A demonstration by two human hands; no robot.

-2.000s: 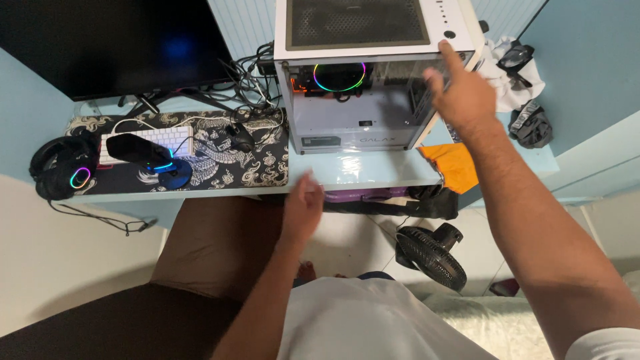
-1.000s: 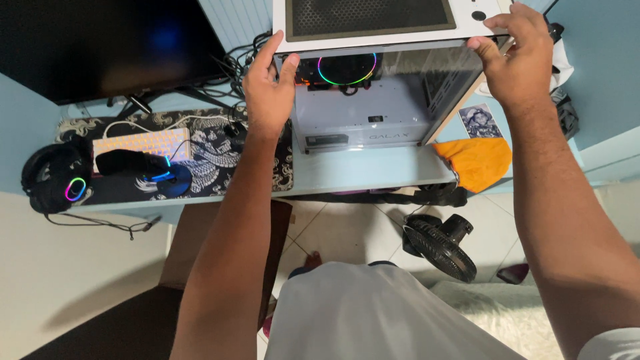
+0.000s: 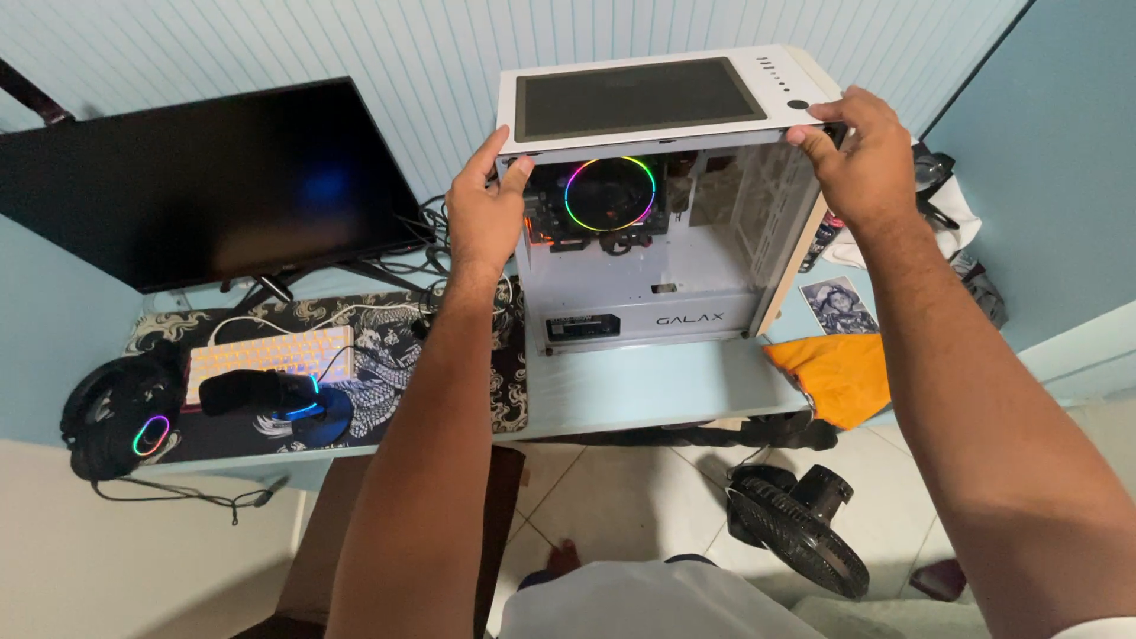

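Note:
A white Galax computer case (image 3: 692, 244) stands on the light blue desk, its clear side panel facing me. Behind the panel a round fan (image 3: 610, 193) glows with a multicoloured ring. My left hand (image 3: 488, 209) grips the upper left corner of the case, thumb on the front edge and fingers on the top. At the upper right corner my right hand (image 3: 856, 160) does the same, close to the round black button (image 3: 798, 105). A dark mesh filter (image 3: 639, 98) covers much of the top.
Left of the case are a monitor (image 3: 222, 182), a lit white keyboard (image 3: 266, 359), a black microphone (image 3: 253, 390) and headphones (image 3: 115, 417). An orange cloth (image 3: 839, 377) and a printed picture (image 3: 837, 306) lie to the right. A black fan (image 3: 799, 528) is on the tiled floor.
Two seconds ago both hands were off the corners; my left hand was low before the desk. Both have since taken hold of the case's top corners. The view has shifted upward.

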